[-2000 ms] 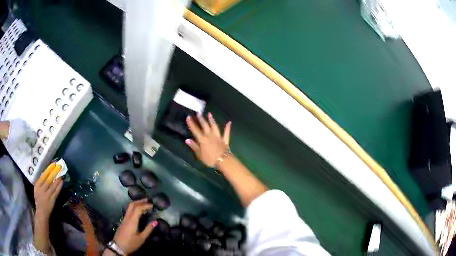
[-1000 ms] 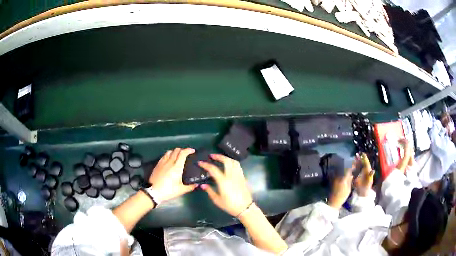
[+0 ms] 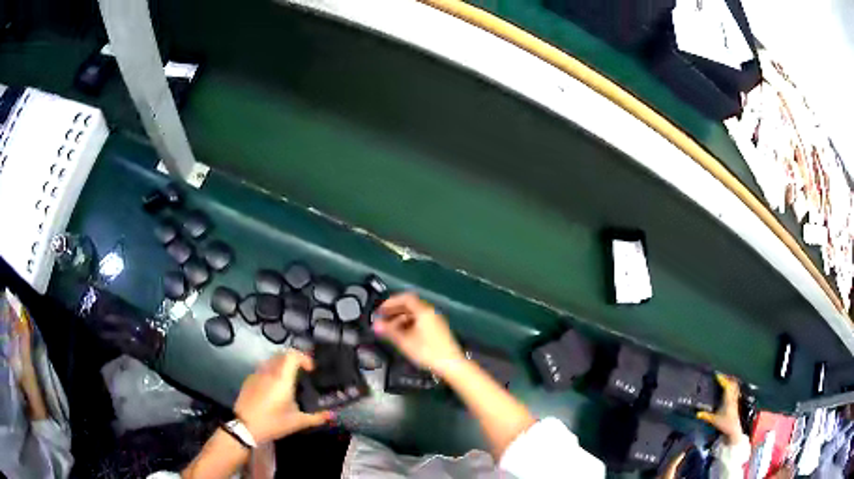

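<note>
My left hand (image 3: 272,400) holds a flat black lettered tray (image 3: 333,376) by its left side, low in the middle of the view. My right hand (image 3: 417,329) is at the right edge of a loose cluster of black rounded units (image 3: 296,313), its fingers curled. It is blurred, and I cannot tell whether it holds a unit. Another black lettered tray (image 3: 409,376) lies on the bench below my right wrist. More black lettered trays (image 3: 562,358) lie further right.
A green belt (image 3: 449,206) behind the bench carries a black box with a white card (image 3: 629,269). A white parts tray (image 3: 47,178) is at left, a pale post (image 3: 150,89) nearby. A coworker's hand (image 3: 726,408) is at right. Printed slips (image 3: 796,168) lie on the upper shelf.
The view has turned left. My right hand has left the black tray and moved to the rounded units. My left hand still holds a black tray.
</note>
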